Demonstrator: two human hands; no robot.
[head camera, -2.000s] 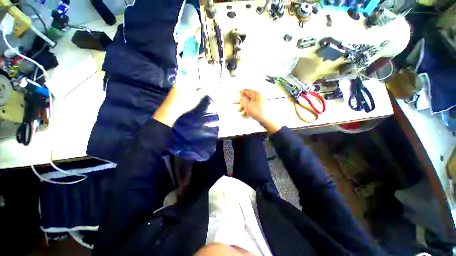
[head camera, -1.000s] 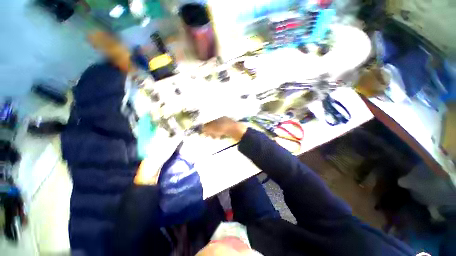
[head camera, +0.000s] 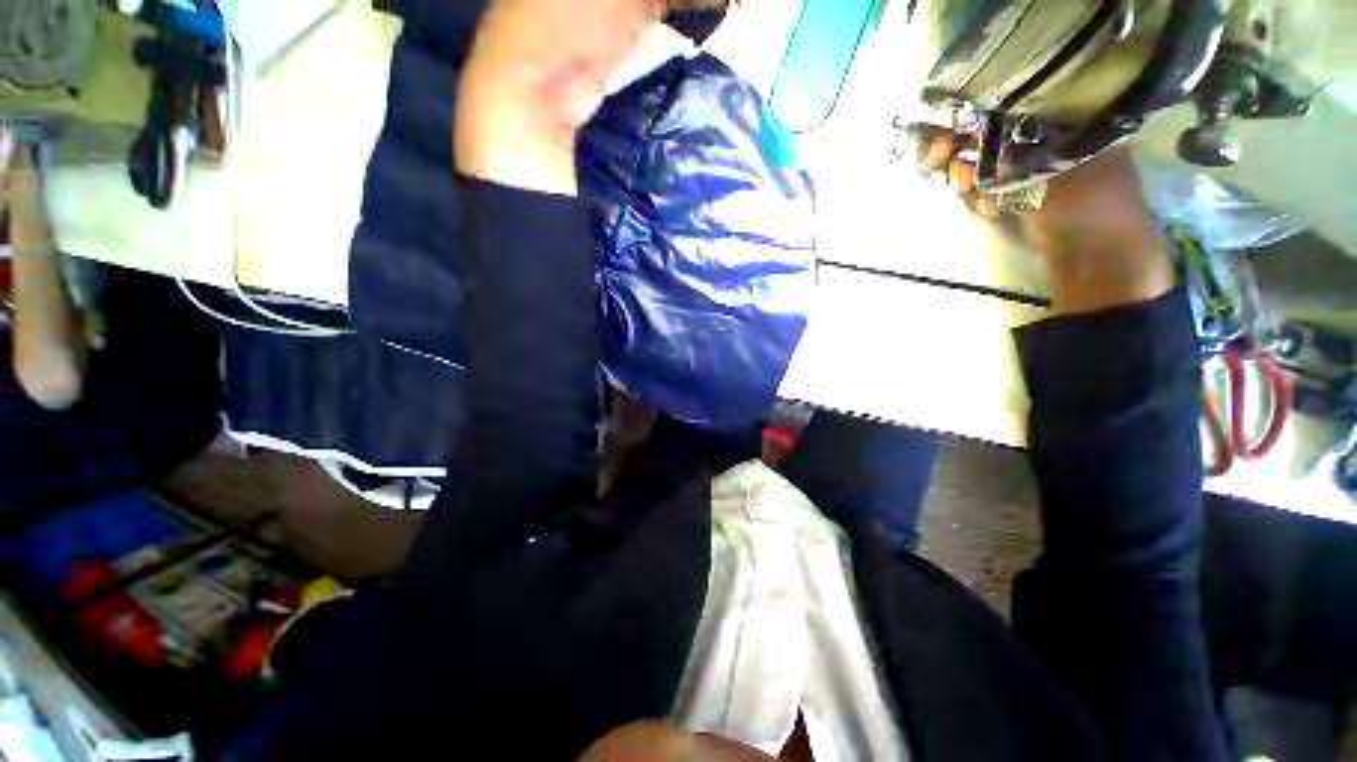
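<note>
A shiny navy padded garment piece (head camera: 707, 253) lies over the table's front edge, bunched near my left hand (head camera: 551, 75). My left hand is at the top, partly cut off and overexposed, and appears to grip the piece's upper end. My right hand (head camera: 1094, 223) is behind the cream and dark sewing machine head (head camera: 1086, 67). Its fingertips show left of the machine's small metal parts; whether they hold anything is hidden. A turquoise rounded part (head camera: 822, 60) is between the hands.
Red and orange-handled scissors (head camera: 1258, 402) lie at right. More navy quilted fabric (head camera: 405, 223) lies left of my left arm; a white-edged navy bundle (head camera: 328, 402) is below the table edge. Dark-handled scissors (head camera: 154, 157) and another person's arm (head camera: 42, 290) are at far left.
The view has swung and moved closer. My right hand has gone from open view beside the needle area to partly behind the machine head. My left hand stays at the navy piece.
</note>
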